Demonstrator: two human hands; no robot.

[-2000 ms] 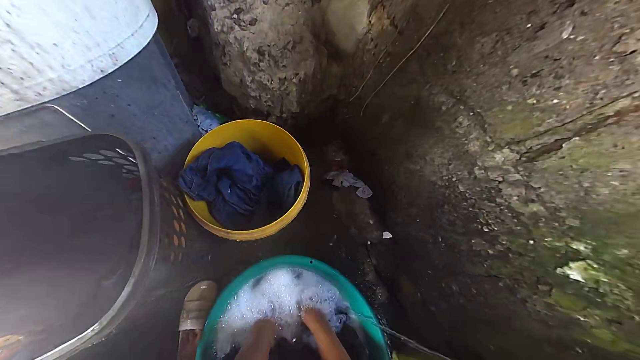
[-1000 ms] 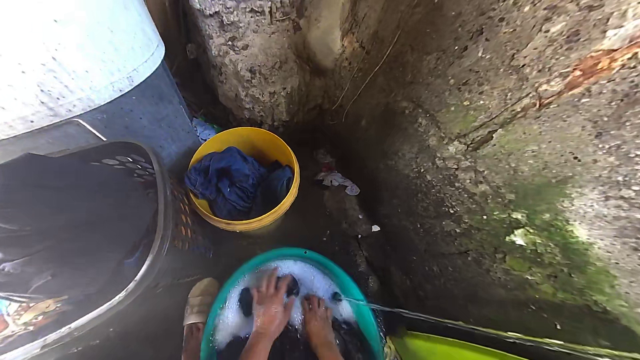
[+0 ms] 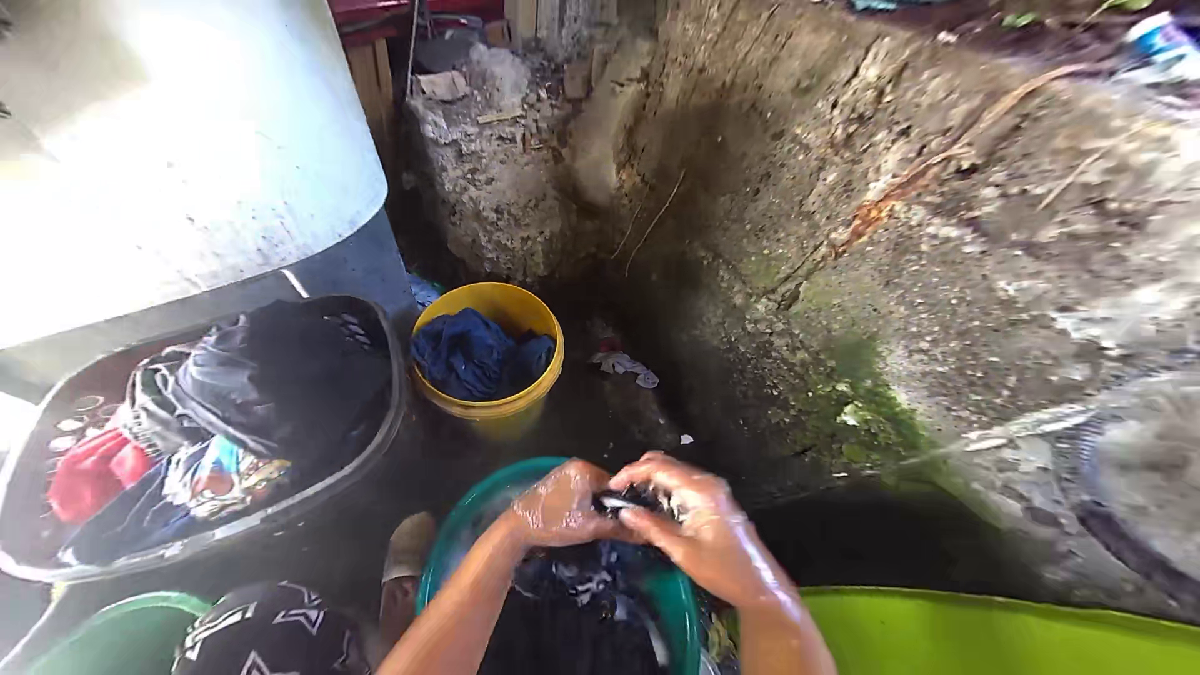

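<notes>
A teal green basin [image 3: 682, 614] with dark wet cloth [image 3: 562, 619] and some suds stands at the bottom middle. Above its far rim both my hands are wet and close together. My left hand [image 3: 567, 503] and my right hand [image 3: 689, 525] grip a bunched part of the dark cloth [image 3: 623, 503] between them, with a pale bit showing. Beyond the basin, a yellow bucket [image 3: 506, 408] holds dark blue cloth [image 3: 473, 354]. How far the gripped part joins the rest of the cloth is partly hidden by my hands.
A laundry basket [image 3: 398, 412] with dark, red and printed clothes stands left, below a large white container [image 3: 206, 141]. A green tub [image 3: 122, 628] is at lower left, a lime green tub [image 3: 984, 628] at lower right. A foot [image 3: 410, 548] is beside the basin. A rough wall [image 3: 797, 187] rises behind.
My hands, apart on the sudsy cloth in the basin one second ago, are now raised near the far rim and closed on cloth. The view has shifted, showing more of the basket and wall.
</notes>
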